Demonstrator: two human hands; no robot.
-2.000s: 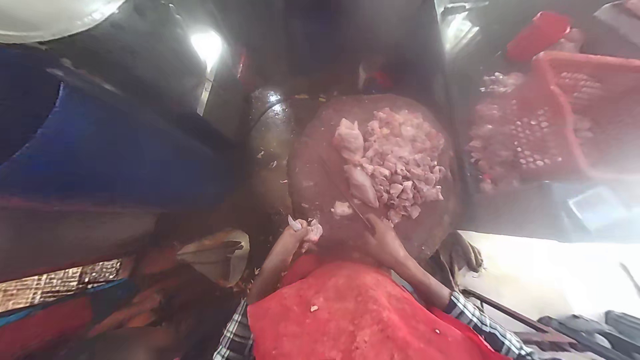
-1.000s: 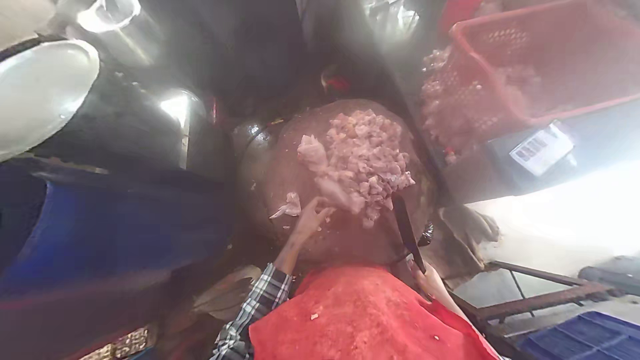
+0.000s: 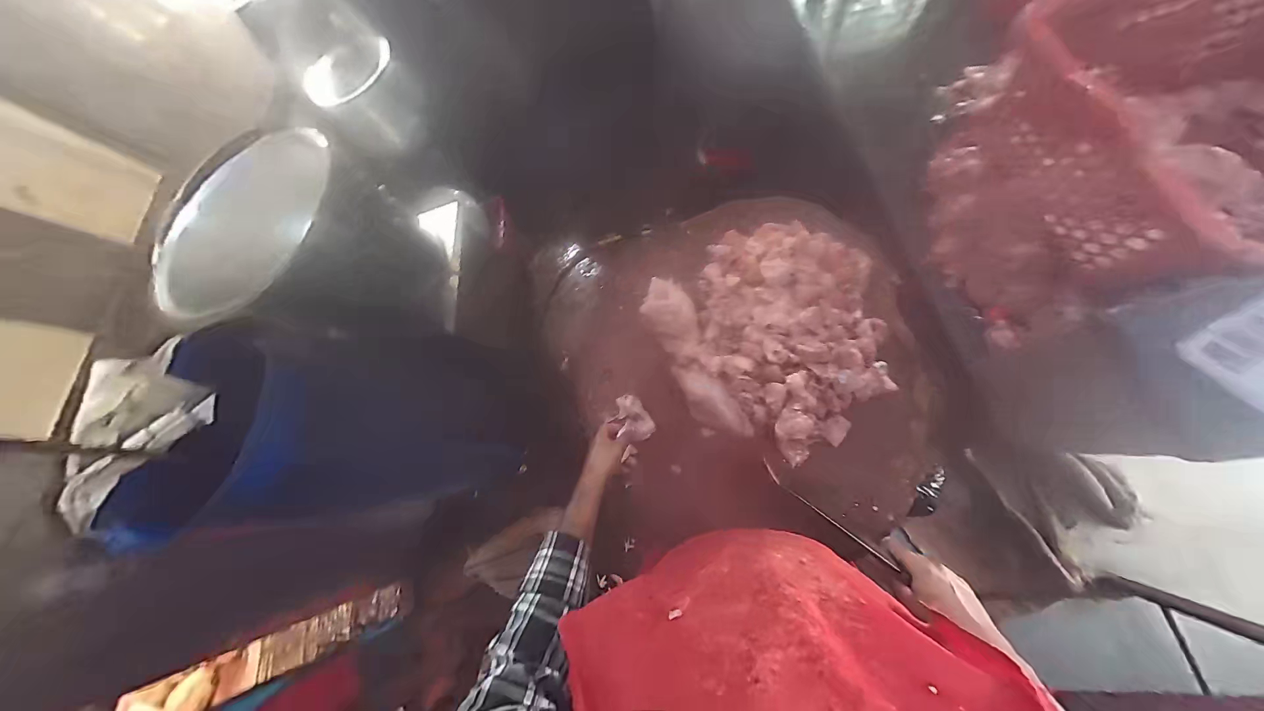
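A heap of raw chopped meat (image 3: 790,316) lies on a round chopping block (image 3: 711,474). Two longer uncut pieces of meat (image 3: 706,395) lie along the heap's left side. My left hand (image 3: 610,449), in a checked sleeve, holds a small pale piece of meat (image 3: 635,419) at the block's left edge. At the lower right, my right hand (image 3: 923,576) grips a knife (image 3: 839,523), its blade pointing up and left toward the bottom of the heap. A red apron (image 3: 800,632) covers my front.
A red perforated plastic crate (image 3: 1106,197) with meat stands at the upper right, beside a grey box bearing a label (image 3: 1229,346). To the left are a blue barrel (image 3: 346,425) and a round metal lid or vessel (image 3: 242,222). A cloth (image 3: 1076,494) hangs right of the block.
The left hand has moved away from the heap to the block's left edge, onto the small piece. The knife has been drawn back from the heap's right side. The view has shifted.
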